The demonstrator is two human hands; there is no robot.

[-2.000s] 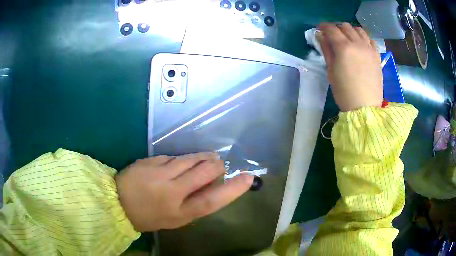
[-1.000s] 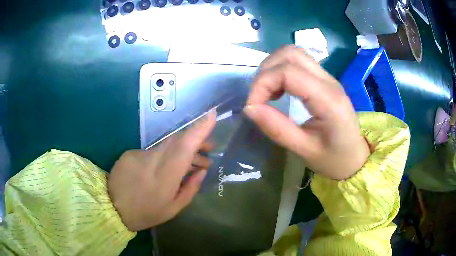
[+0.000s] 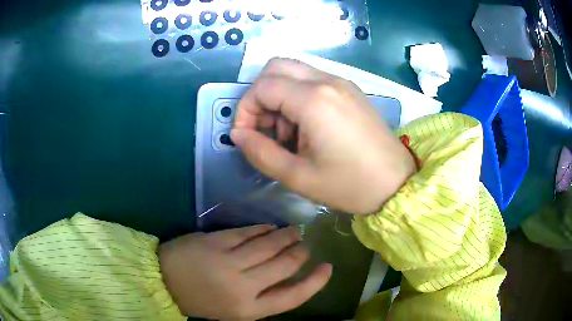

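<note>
A grey tablet [image 3: 219,182] lies rear side up, its camera module [image 3: 225,125] with two circles at the top left corner. My right hand [image 3: 320,135] is over the upper part of the tablet, thumb and index fingertips together beside the camera module; whether something small is between them cannot be told. My left hand [image 3: 244,273] lies palm down across the middle of the tablet, fingers slightly spread. Clear protective film [image 3: 295,204] shows creased and shiny between the hands. The tablet's lettering is hidden.
A clear sheet with rows of black rings [image 3: 209,40] lies behind the tablet. White backing sheet [image 3: 376,78] sticks out under it. At right are a crumpled white wipe [image 3: 430,66], a blue bin [image 3: 515,150] with black bits, a whitish bottle [image 3: 502,30] and a brown tub [image 3: 533,69].
My right hand went from the wipe area to the tablet's middle, then up-left to the camera module. My left hand has moved lower and lies flat. The wipe is out of my right hand.
</note>
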